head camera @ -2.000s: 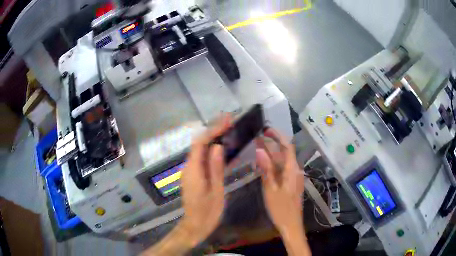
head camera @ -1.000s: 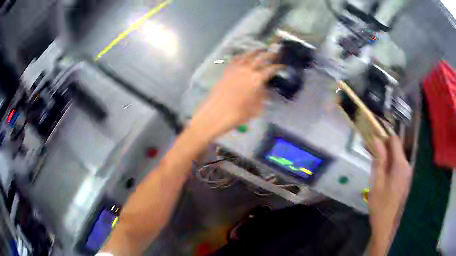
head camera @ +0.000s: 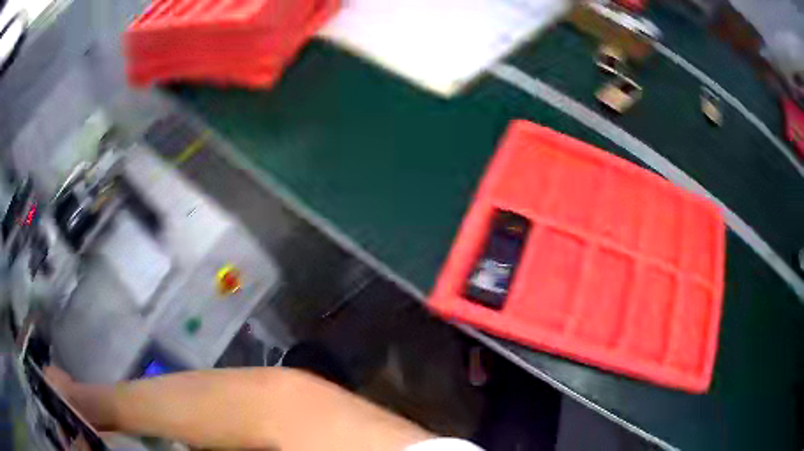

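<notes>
A red tray (head camera: 608,189) with rectangular pockets lies tilted in view on the green bench. One black phone (head camera: 501,258) with a pale label area lies in its pocket at the near left corner. A bare forearm with a white cuff reaches from the bottom edge to the far left; it appears to be my left arm. My left hand (head camera: 70,392) is blurred and partly cut off at the left edge, beside a dark slab with a pale edge. Whether it grips this slab is unclear. My right hand is not in view.
A grey-white machine (head camera: 207,255) with a yellow-ringed red button stands at left. Stacked red trays (head camera: 212,44) and a white sheet (head camera: 441,40) lie at the bench's far side. Small tan pieces (head camera: 617,92) lie beyond the tray. The bench edge runs diagonally.
The view has swung right from the machines to the green bench and red tray. The right hand and the gold phone it held have left the picture. The left hand now shows at the left edge.
</notes>
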